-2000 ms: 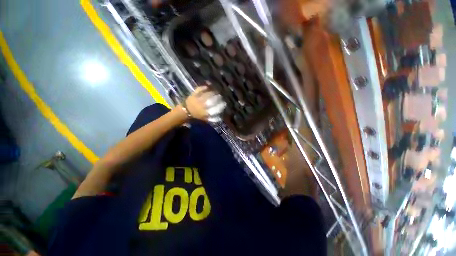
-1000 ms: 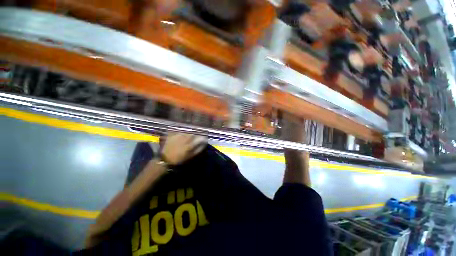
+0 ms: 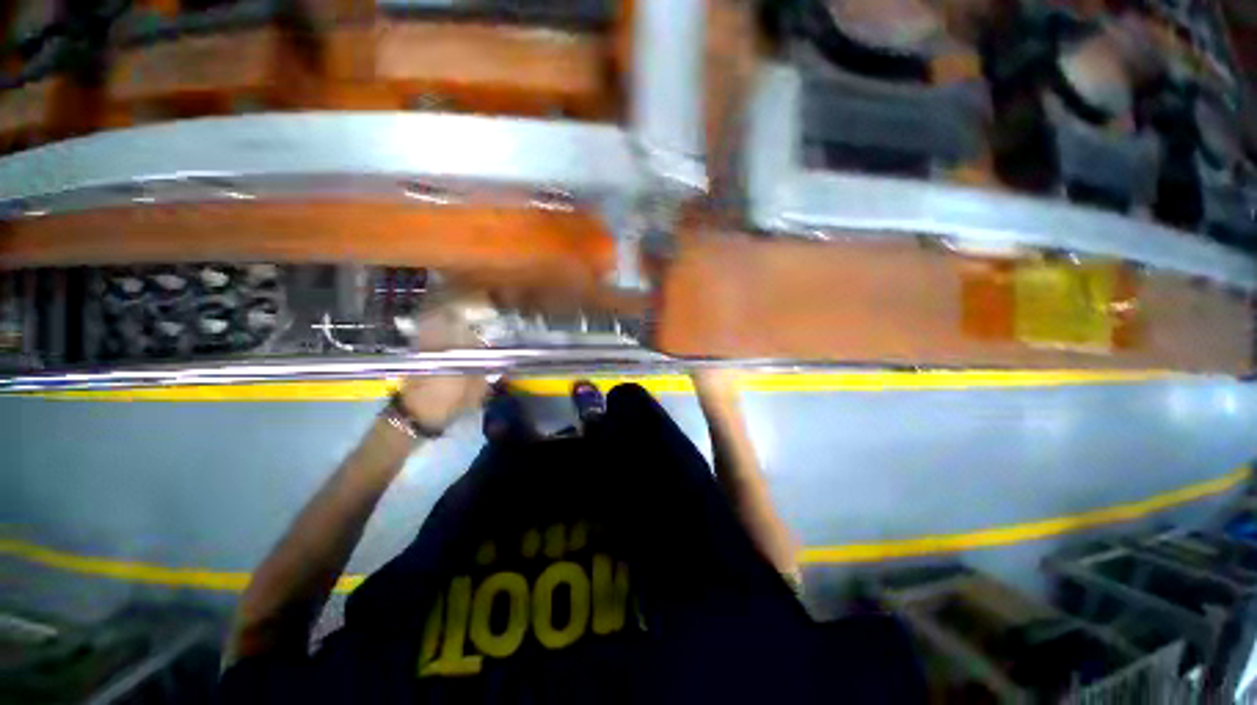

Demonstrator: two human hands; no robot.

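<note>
My left hand is blurred and reaches over the chrome rack rail into the gap under an orange-brown fixture board. Its fingers are smeared by motion, so I cannot tell whether it holds anything. My right forearm rises to another orange-brown board, which hides the hand. A dark parts tray with rows of small round parts lies on the shelf under the left board. Silver-white clamp bars run across both boards.
Large dark parts stand on the boards at the top. A yellow label is on the right board's edge. Grey floor with yellow lines lies below the rack. Crates or baskets stand at lower right. A shoe shows below the rail.
The view has turned, so the rack now runs level across the top. My left hand has moved from outside the rail into the shelf gap. The right forearm now shows further left.
</note>
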